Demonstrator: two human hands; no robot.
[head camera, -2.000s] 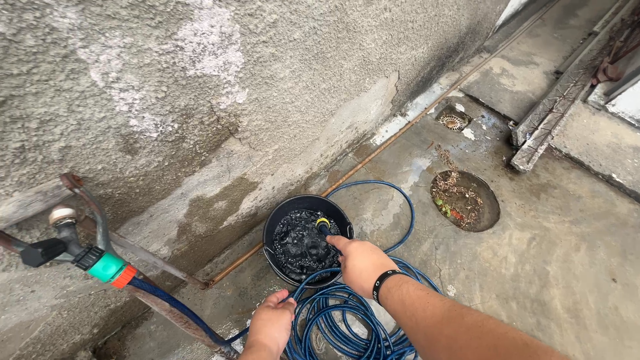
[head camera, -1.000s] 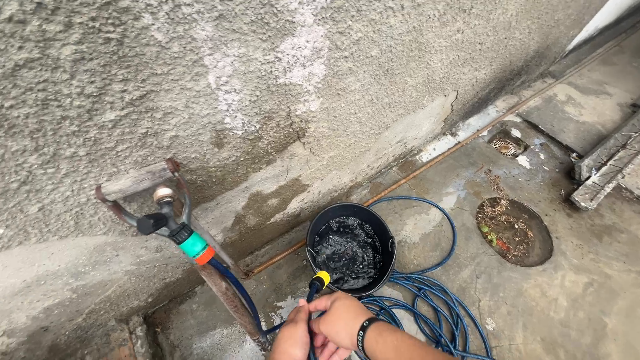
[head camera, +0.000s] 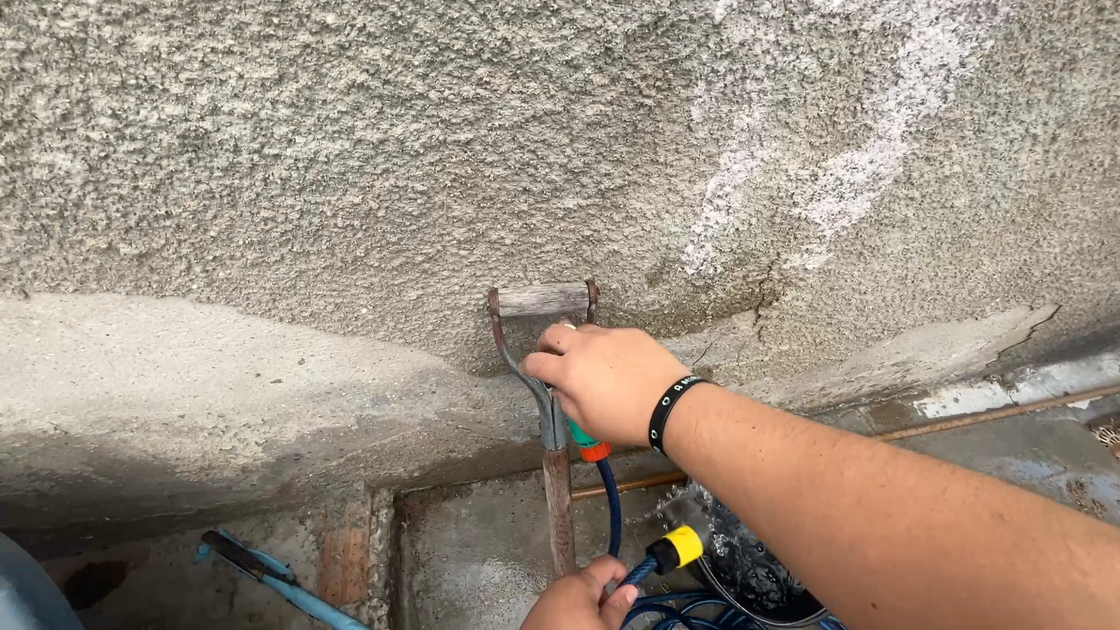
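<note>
My right hand (head camera: 604, 376), with a black wristband, is closed over the tap at the wall, behind the D-shaped handle (head camera: 542, 299) of a tool with a wooden shaft (head camera: 558, 512). Below its fingers show the green and orange hose connector (head camera: 595, 451) and the blue hose (head camera: 610, 507). At the bottom, my left hand (head camera: 577, 599) grips the hose just behind its black and yellow end connector (head camera: 678, 549). Water sprays from that end into the black bucket (head camera: 770, 604), which my right forearm partly hides. The tap itself is mostly covered.
A rough plastered wall (head camera: 394, 175) fills the upper view. Coiled blue hose (head camera: 691, 608) lies beside the bucket. A rusty pipe (head camera: 989, 418) runs along the wall's foot. At lower left are a light-blue pole (head camera: 306, 599) and a low concrete edge (head camera: 381, 551).
My right hand has left the hose end and moved up to the tap. My left hand still holds the hose by its end. The view has swung left toward the wall.
</note>
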